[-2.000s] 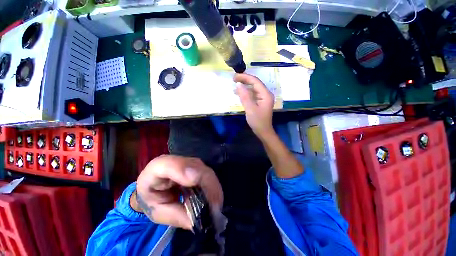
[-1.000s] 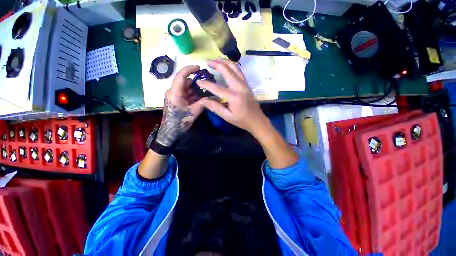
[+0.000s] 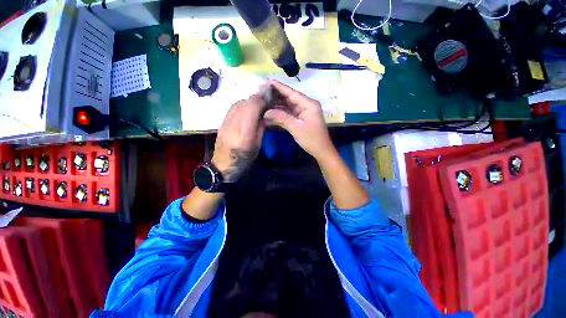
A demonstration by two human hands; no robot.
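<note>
My left hand [image 3: 241, 127] and my right hand [image 3: 302, 119] meet above the bench's front edge, just below the screwdriver tip. Between their fingers is a small watch unit [image 3: 267, 95], seen nearly edge-on and mostly hidden by the fingers. The electric screwdriver [image 3: 274, 41] hangs nose down, its thin bit showing just above my right fingers, not touching the unit. A black octagonal bezel [image 3: 203, 82] lies flat on the white paper to the left.
A green roll [image 3: 227, 46] stands on the paper. A dark stick [image 3: 335, 66] and a yellowish blade tool [image 3: 370, 63] lie to the right. A white vented box [image 3: 59, 74] stands left, a black fan [image 3: 452, 54] right. Red trays [image 3: 496, 230] stand at both sides.
My left hand has risen from near the lap to meet my right hand below the screwdriver. Since a second ago, the unit has turned from face-visible to edge-on.
</note>
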